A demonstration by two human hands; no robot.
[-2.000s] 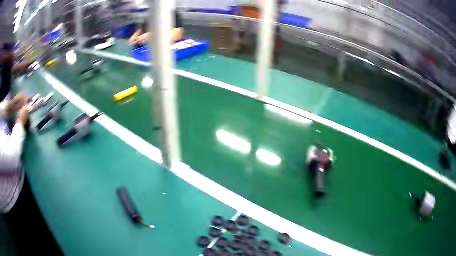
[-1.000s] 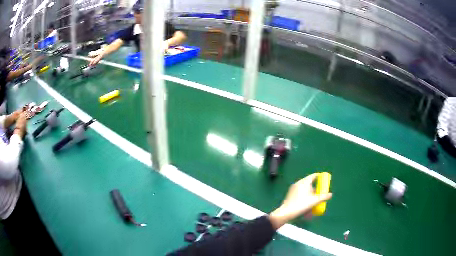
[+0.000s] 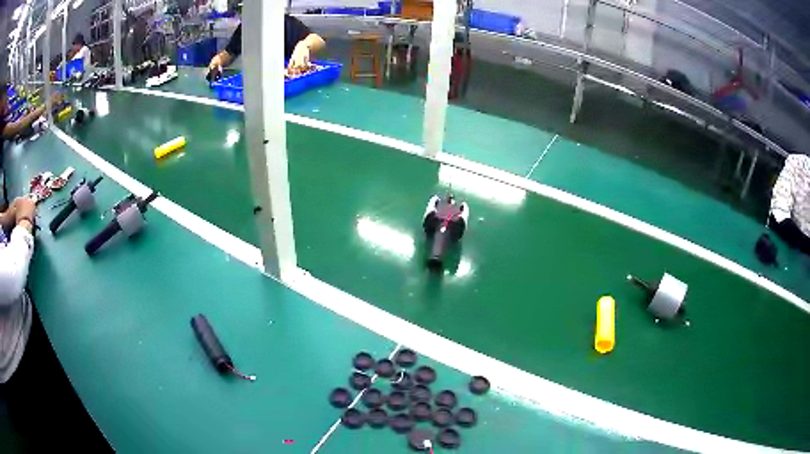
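Note:
Neither of my hands is in the picture. Several black end caps [image 3: 420, 394] lie clustered on the green bench at the bottom centre, nearest me. A black handle tube [image 3: 211, 344] lies left of them, a thin lead at its lower end. A yellow battery pack [image 3: 605, 324] lies on the conveyor at the right. Beside it sits a head unit [image 3: 666, 295] with a pale grey panel and a thin black stem. A joined unit [image 3: 442, 232] with a black handle and pale sides lies on the belt near the middle.
White posts [image 3: 269, 142] stand along the belt edges. Another yellow pack [image 3: 170, 147] lies on the belt. Two grey-and-black units [image 3: 120, 225] lie on the left bench beside a worker's hands. A worker reaches into a blue tray [image 3: 306, 82] across the line. Another person's sleeve shows at the right edge.
My hand and dark sleeve, seen a second ago holding the yellow pack over the belt, are gone. The pack now lies on the belt. The joined unit appears further left in the picture.

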